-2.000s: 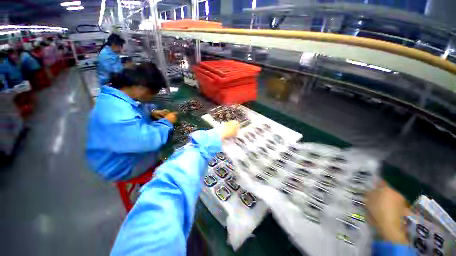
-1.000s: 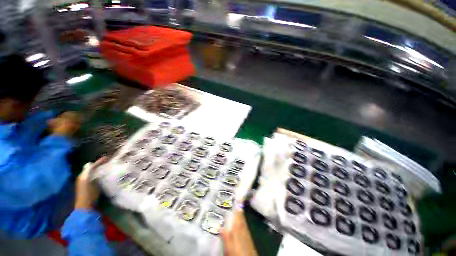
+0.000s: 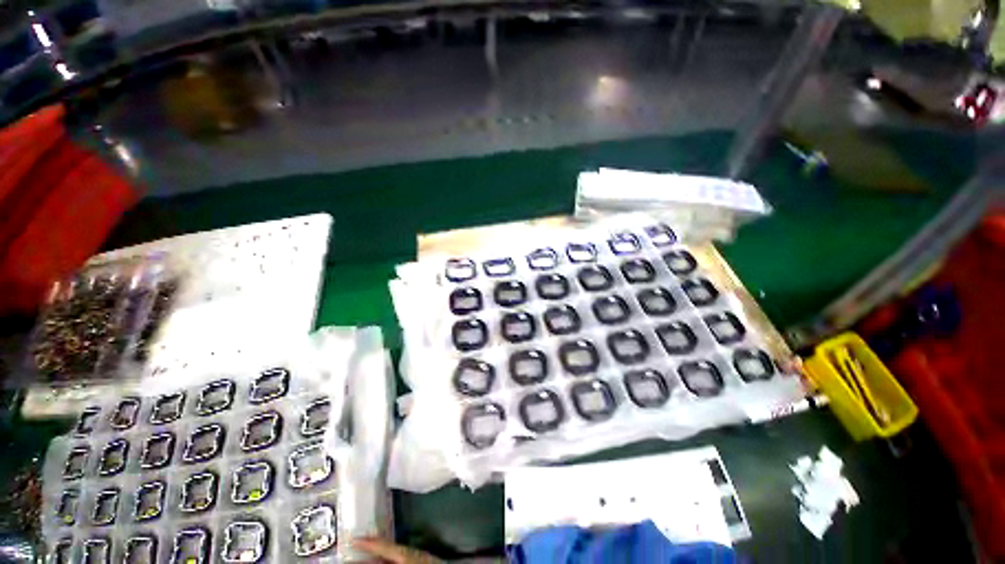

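The left blister tray lies at lower left, its rows of silver-rimmed housings showing some yellow inside. The right blister tray lies in the middle with rows of black housings. A white sticker sheet with dark openings at its right end lies in front of it. A few fingers, apparently of my right hand, show at the bottom edge beside the left tray's right side; whether they grip it is unclear. A blue sleeve covers the sheet's near edge. My left hand is out of the picture.
White board with small metallic-brown parts at left; red crate at far left. Stacked clear trays stand behind the right tray. Yellow bin, white scraps and red trays are at right.
The view has swung right and down. The left tray, earlier between both hands, now lies at lower left beside the right tray. My left hand and the seated coworker have left the view.
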